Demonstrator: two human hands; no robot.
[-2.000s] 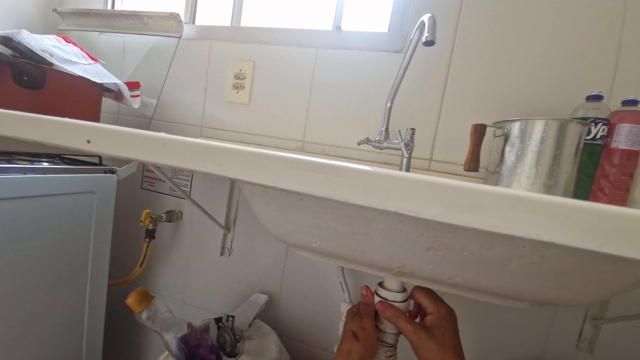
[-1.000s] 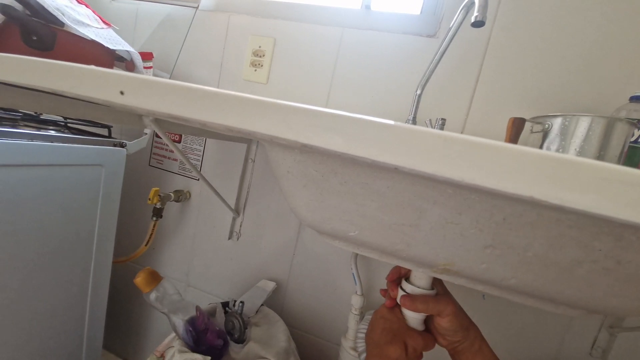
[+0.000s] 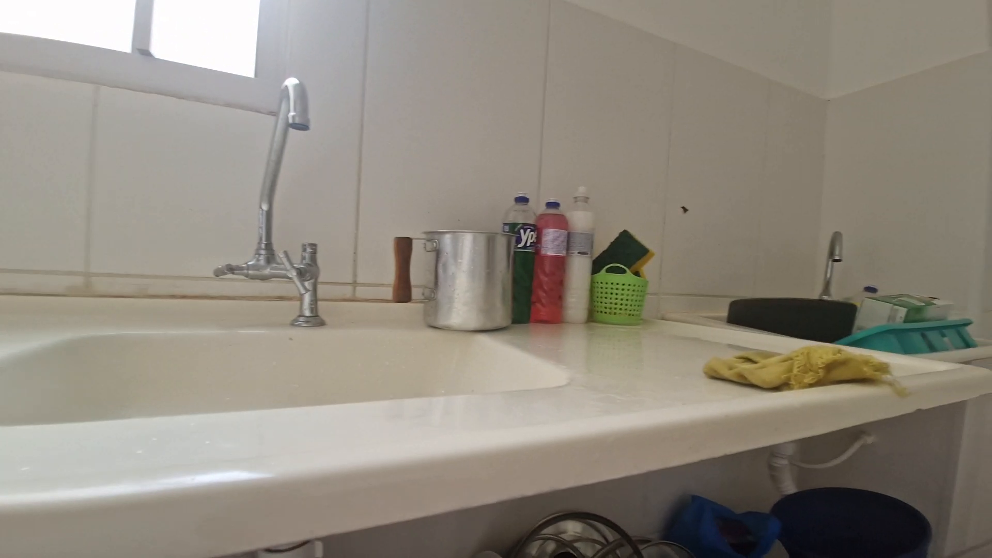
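Neither my left hand nor my right hand is in the picture. A white sink basin [image 3: 294, 372] is set in the countertop, and a chrome faucet [image 3: 267, 225] rises behind it. Below the counter's front edge, at the bottom left, the top of a white drain fitting [image 3: 291, 549] shows; the rest of it is cut off. To the right of the faucet stands an aluminum mug with a wooden handle [image 3: 469, 280]. Beside it are a green detergent bottle [image 3: 521, 267], a red bottle [image 3: 549, 271] and a white bottle [image 3: 578, 263].
A green basket [image 3: 618, 298] stands by the wall with a sponge [image 3: 624, 252] above it. A yellow cloth [image 3: 802, 367] lies near the counter's front edge. A teal rack [image 3: 907, 338] and a dark pan [image 3: 790, 318] are farther right. Under the counter are pot lids [image 3: 573, 536] and a blue bucket [image 3: 851, 523].
The view has swung up and right. Both hands, earlier around the white drain fitting under the basin, are out of view.
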